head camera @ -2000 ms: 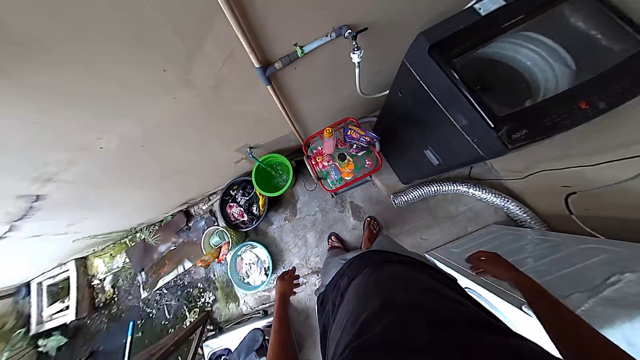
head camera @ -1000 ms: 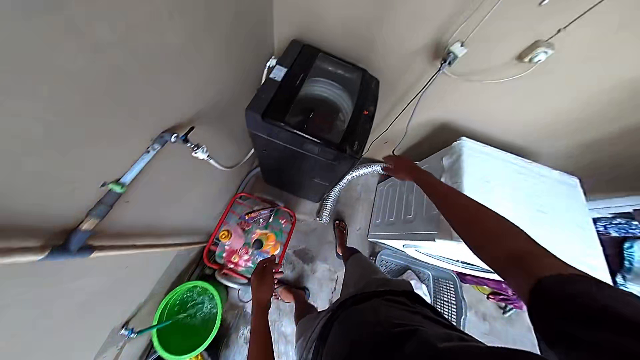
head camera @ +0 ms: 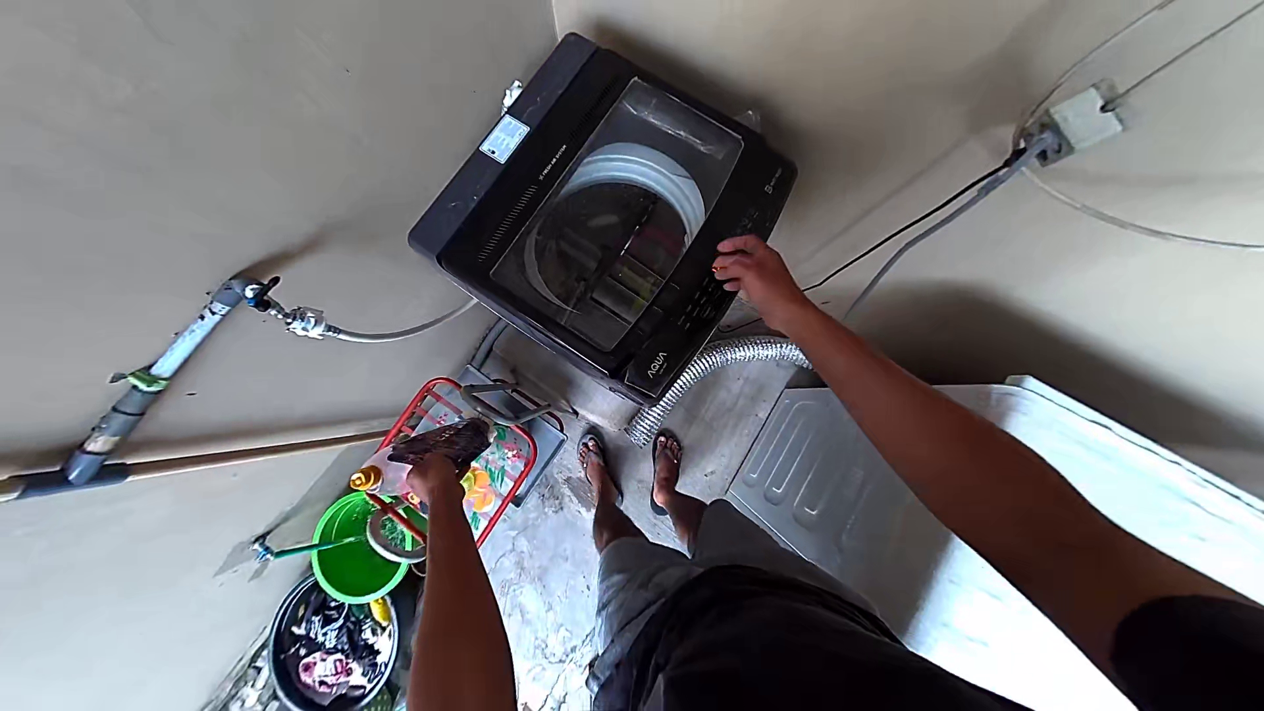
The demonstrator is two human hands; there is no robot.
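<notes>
A black top-load washing machine (head camera: 612, 217) stands in the corner with its see-through lid down. Over its front control panel, my right hand (head camera: 758, 276) has bent fingers at the panel edge and holds nothing visible. My left hand (head camera: 434, 479) is around the lower end of a dark, crinkled packet (head camera: 449, 441), above a red-framed rack (head camera: 528, 464) with a floral top. A pink bottle with an orange cap (head camera: 367, 479) lies beside that hand, partly hidden by it. The fingers of my left hand are mostly hidden from view.
A green bucket (head camera: 346, 573) stands under a running wall tap (head camera: 265, 550). Below it is a dark tub of laundry (head camera: 286, 642). A ribbed silver hose (head camera: 731, 355) curves between the washer and a white appliance (head camera: 839, 474). Cables run to a wall socket (head camera: 1081, 126).
My right hand has moved from the silver hose to the washer's control panel. My left hand, over the rack a second ago, now has the dark packet. The view has turned.
</notes>
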